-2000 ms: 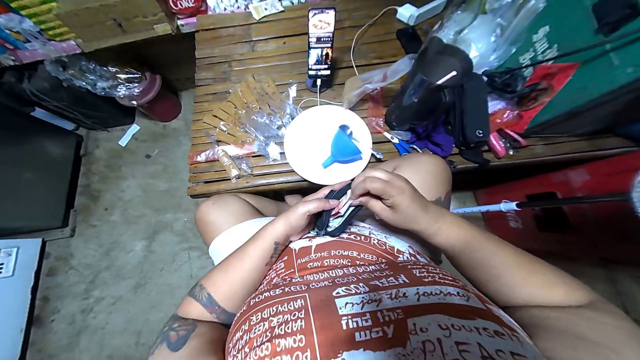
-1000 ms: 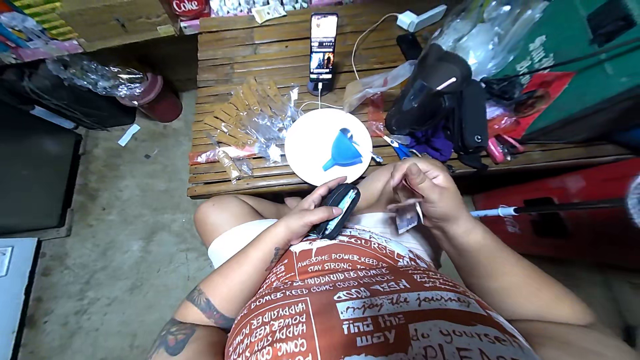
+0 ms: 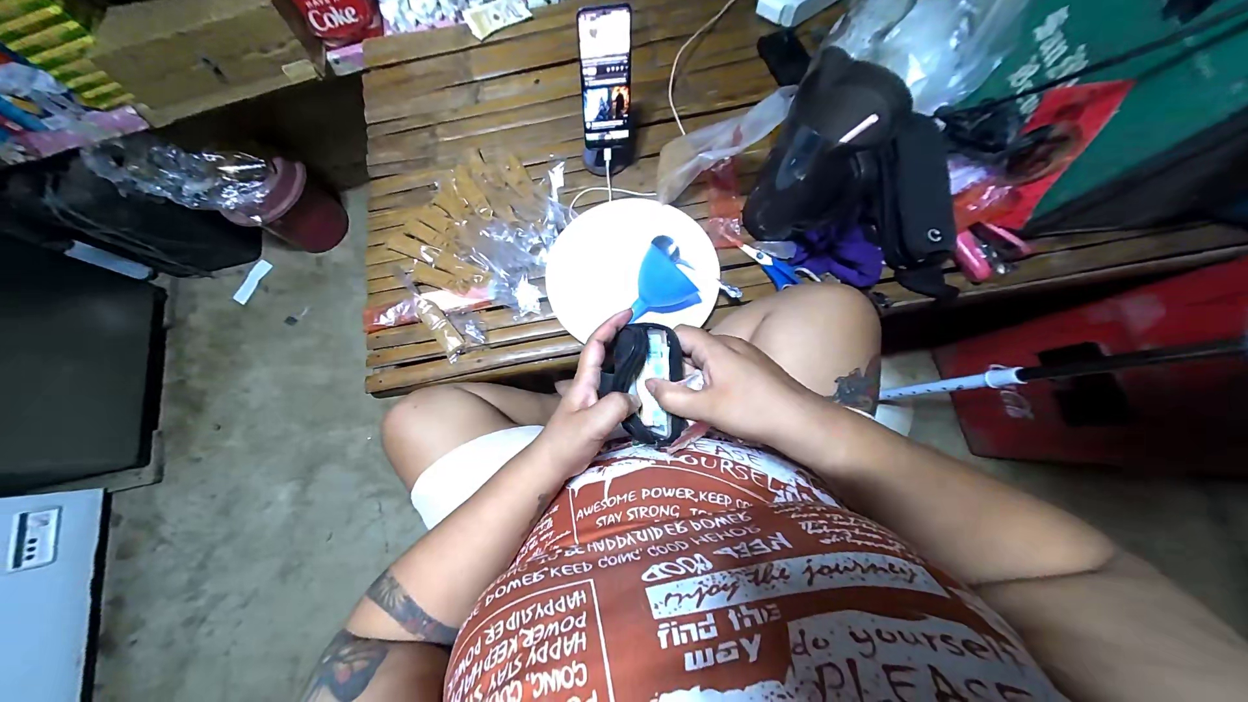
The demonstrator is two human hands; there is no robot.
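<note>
A small black zippered pouch lies open above my lap, with pale, bluish flat items inside that look like paper or banknotes. My left hand grips it by its left side, thumb on the opening. At the pouch's right side is my right hand, its thumb pressed on the contents; a bit of pinkish, paper-like material shows below its fingers. Just beyond the pouch, a blue plastic funnel rests on a white round plate, beside a dark spoon-like bowl whose exact kind I cannot tell.
On the bamboo slat table stand a phone on a charging cable and several small plastic packets. Blue-handled scissors, a black bag and purple cloth are at the right. A dark red bin stands at left.
My right hand has come back from the right to the pouch; one second ago it was apart, holding a small paper-like piece. The pouch's opening now faces up more plainly.
</note>
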